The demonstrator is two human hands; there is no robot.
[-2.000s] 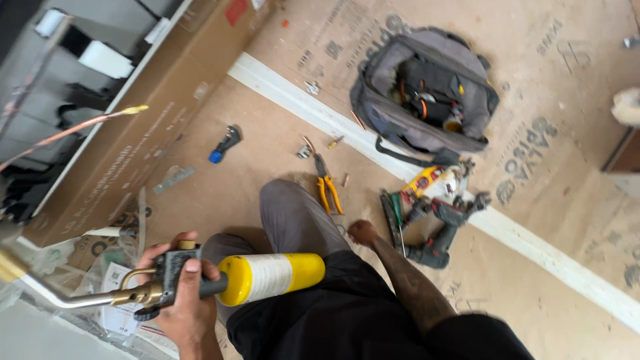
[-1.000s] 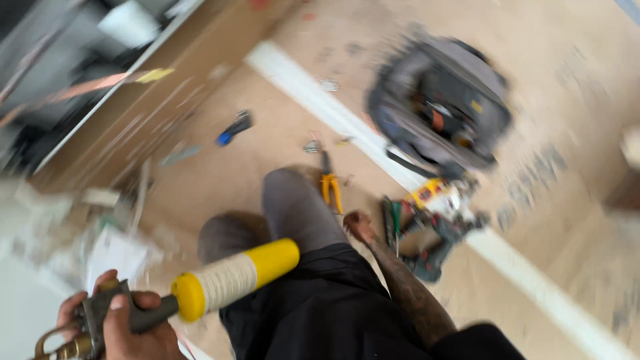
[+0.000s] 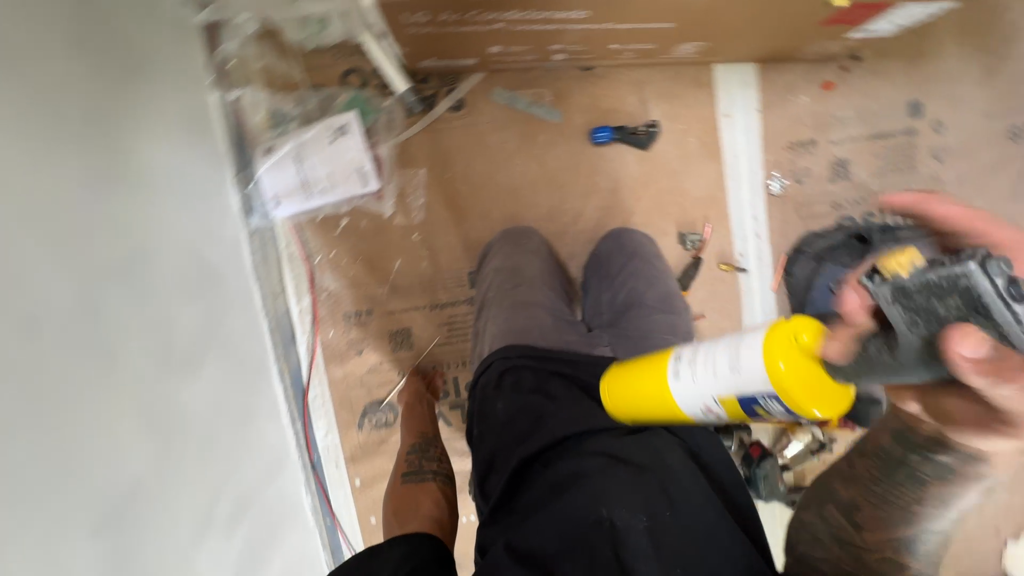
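At the right, my right hand grips the dark valve body of a hand torch. Its yellow gas cylinder has a white label and lies across the front of my lap, pointing left. The torch's tip is out of view. My left hand is low beside my left leg, over the brown floor paper, with a thin metal rod at its fingers. The hand is small and partly blurred.
A large cardboard carton runs along the top. Plastic wrap with a printed sheet and a red wire lie left. A tube cutter, pliers, a grey tool bag and a power tool lie on the floor.
The torch was in my left hand and is now in my right. My left hand is now down at the left with the rod. The view has turned strongly.
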